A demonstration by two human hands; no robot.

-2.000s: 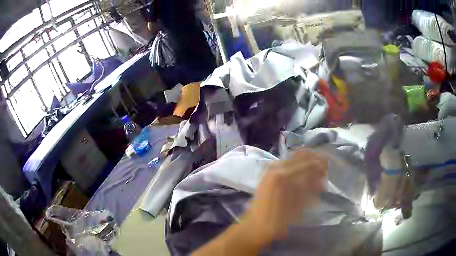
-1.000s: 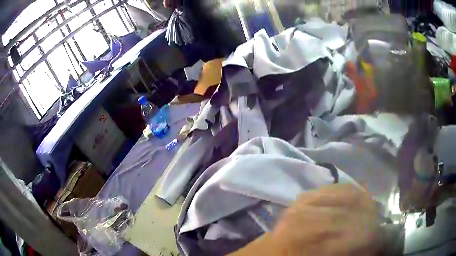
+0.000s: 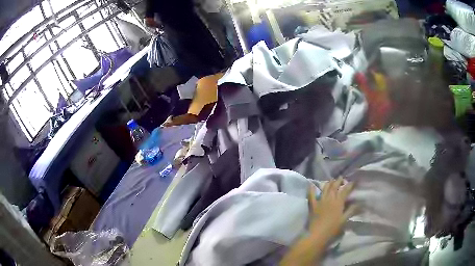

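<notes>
A light grey garment piece (image 3: 250,210) lies in large folds in front of me, at the lower middle. My left hand (image 3: 329,205) lies on it with the fingers spread, palm down, left of the bright glow at the machine needle area (image 3: 417,223). Dark blurred cloth (image 3: 445,187) hangs at the machine head on the right and hides most of it. The needle and presser foot cannot be made out. My right hand is not in view.
A grey and dark cloth heap (image 3: 291,67) stands behind the work. A water bottle (image 3: 136,132) stands on the purple-covered side table (image 3: 122,195) at left. A plastic bag (image 3: 91,247) is at lower left. A person in dark clothing (image 3: 182,36) is behind, near the barred windows.
My left hand has gone from a blurred, bunched shape to lying spread and flat on the cloth. The front folds have shifted and lie smoother. The view has swung slightly.
</notes>
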